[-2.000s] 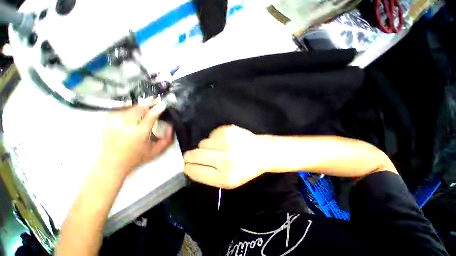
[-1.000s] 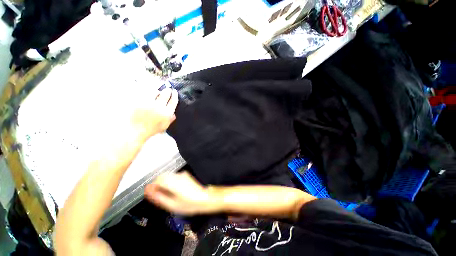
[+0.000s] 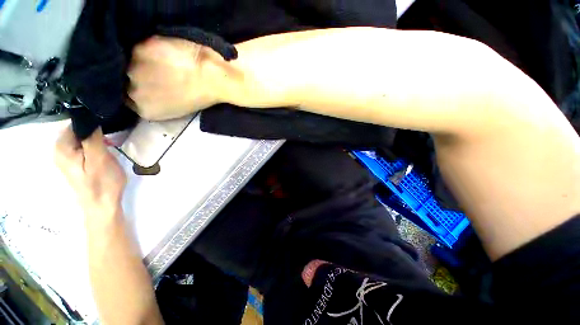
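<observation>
The black garment piece [image 3: 299, 124] lies across the table and under both hands, beside the sewing machine's needle area [image 3: 54, 86] at the upper left. My right hand [image 3: 168, 79] is closed on the black fabric, its fingertips partly hidden in it. My left hand [image 3: 92, 162] is lower left and pinches the fabric's lower corner just below the needle area. A folded edge of the fabric curves over my right wrist. The presser foot itself cannot be made out clearly.
The white machine table [image 3: 184, 184] has a ruled grey front edge. A brown tab [image 3: 147, 169] sits at the corner of an outlined plate on the table. A blue plastic crate [image 3: 420, 197] stands below the table to the right. Dark fabric hangs at the upper right.
The view has moved closer to the table. My right hand has come up from below the table edge and taken hold of the fabric. The fabric now bunches over the needle area.
</observation>
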